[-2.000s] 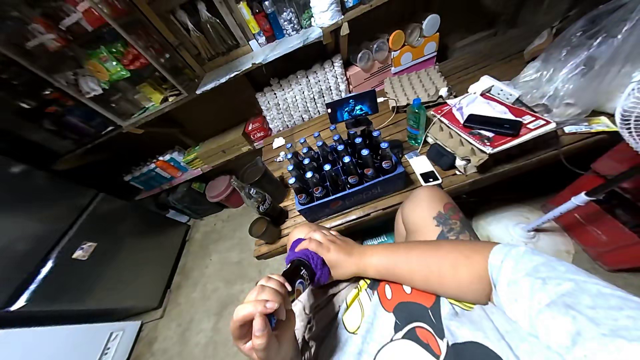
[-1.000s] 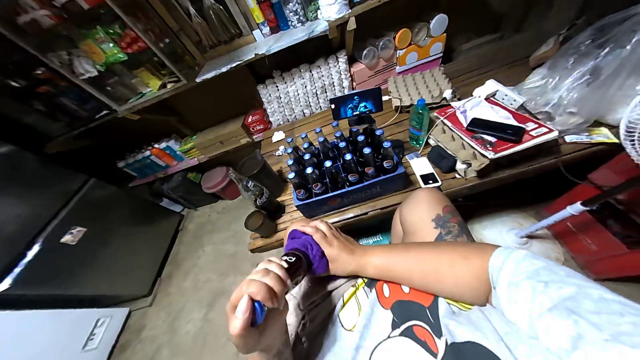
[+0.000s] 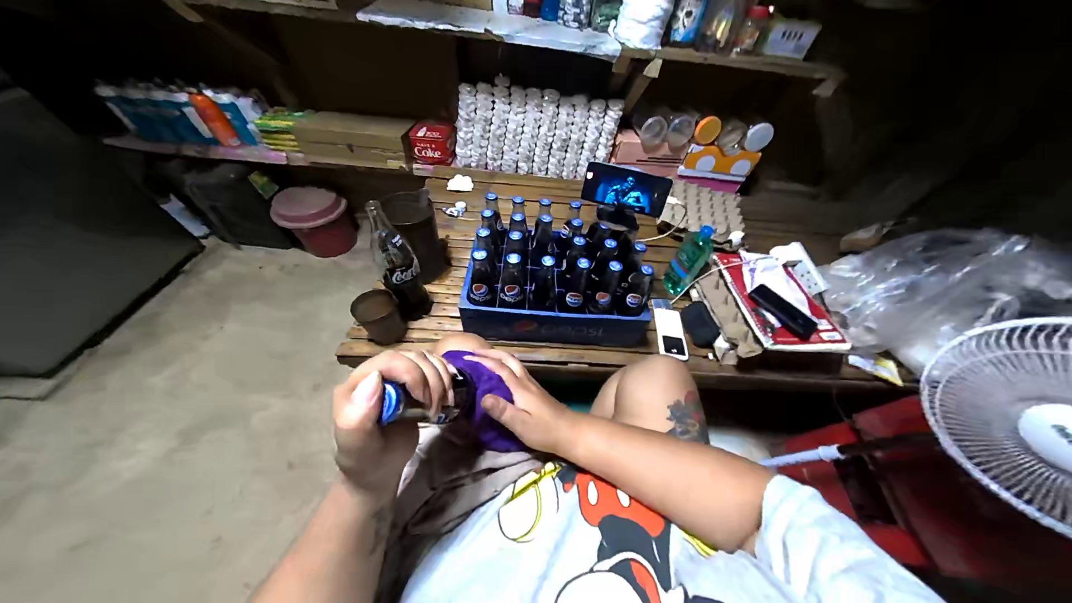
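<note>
A dark capped glass bottle (image 3: 453, 397) lies tilted above my lap. My left hand (image 3: 387, 410) is wrapped around its neck, the blue cap (image 3: 391, 403) showing beside the thumb. Against the bottle's lower part my right hand (image 3: 523, 400) presses a purple cloth (image 3: 483, 394); the bottle's base is hidden by cloth and fingers. Beyond my knees, a blue Pepsi crate (image 3: 553, 325) full of dark bottles with blue caps stands on a slatted wooden table (image 3: 444, 331).
Left of the crate stand a Coca-Cola bottle (image 3: 398, 264) and a brown cup (image 3: 378, 316). To its right are a propped phone (image 3: 626, 189), a green plastic bottle (image 3: 688, 261), a white phone (image 3: 669, 329) and a red notebook (image 3: 825, 335). A white fan (image 3: 1005, 419) is at far right.
The view has swung left and levelled. Both hands remain on the bottle and cloth; more of the bottle's neck was visible between the hands one second ago.
</note>
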